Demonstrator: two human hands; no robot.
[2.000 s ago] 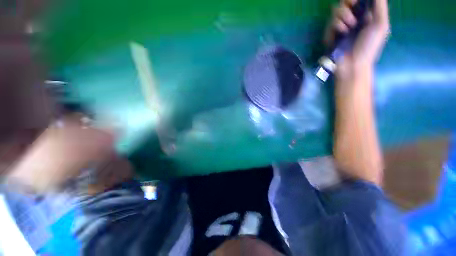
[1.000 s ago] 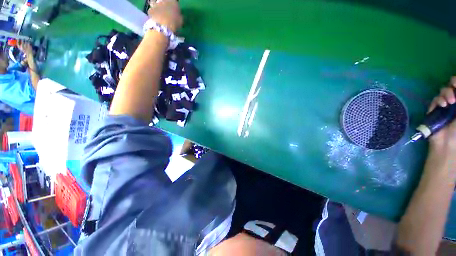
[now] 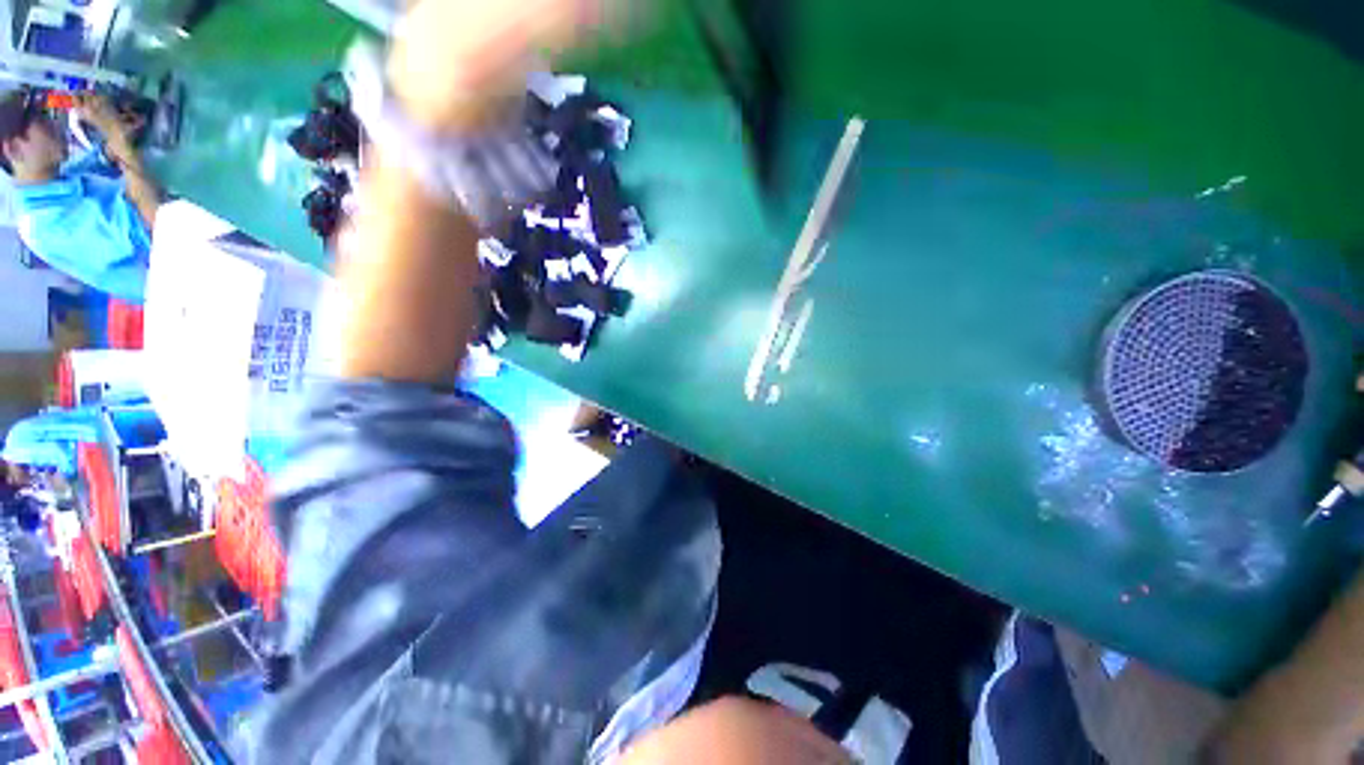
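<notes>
My left hand [image 3: 501, 53] is blurred at the top edge, above a pile of black bracket parts with white ends [image 3: 561, 277]; whether it holds anything is unclear. A blurred long dark shape [image 3: 741, 75] lies to its right. The round screw tray [image 3: 1204, 371] is on the bench at the right, its right half dark with screws. The electric screwdriver's metal tip [image 3: 1339, 493] shows at the right edge, pointing down-left beside the tray. My right hand is almost wholly cut off by that edge; only its forearm shows clearly, at the lower right.
A pale tape strip [image 3: 808, 254] is stuck on the green bench [image 3: 928, 329]. A white box with print [image 3: 225, 336] stands beyond the bench's near edge at the left. Red and white racks [image 3: 97, 493] and a person in blue [image 3: 75, 224] are further left.
The view has shifted, so the tray and tape sit further right. My left hand has become blurred and the dark shape now shows beside it. My right hand has mostly left the picture.
</notes>
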